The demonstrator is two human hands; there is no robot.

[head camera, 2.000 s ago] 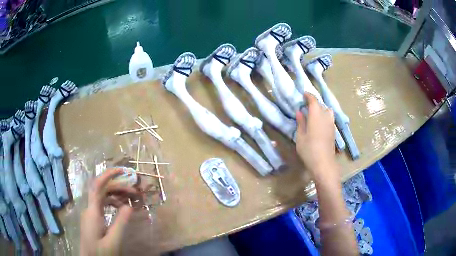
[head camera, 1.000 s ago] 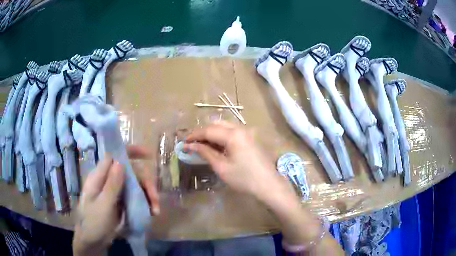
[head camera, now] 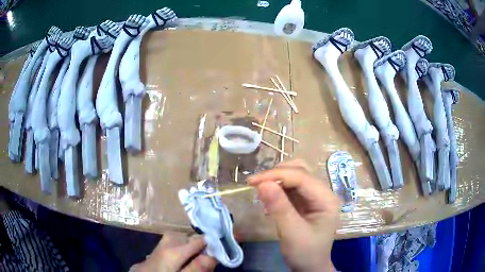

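Note:
My left hand (head camera: 178, 254) is at the bottom edge, partly cut off, and holds a skeleton leg by its foot (head camera: 212, 220), underside up, toes pointing away from me. The leg's shaft is hidden. My right hand (head camera: 300, 210) holds a thin pale yellow applicator stick (head camera: 231, 190) like a pencil. Its tip touches the toe end of the foot opening. The white glue cup (head camera: 239, 140) stands just beyond on the brown stained glue pad (head camera: 205, 159). A sole cover (head camera: 341, 175) lies on the table right of my right hand.
Rows of skeleton legs lie at left (head camera: 69, 119) and right (head camera: 351, 98). Loose swabs (head camera: 282, 93) lie beyond and right of the cup, a yellow strip (head camera: 214, 156) beside it. A squeeze bottle (head camera: 290, 20) stands at the far edge. A blue bin (head camera: 452, 244) with sole covers is below right.
My right hand has moved from the cup to the foot, now with the stick visible. The leg in my left hand has come down and nearer, its underside now up. The view has shifted.

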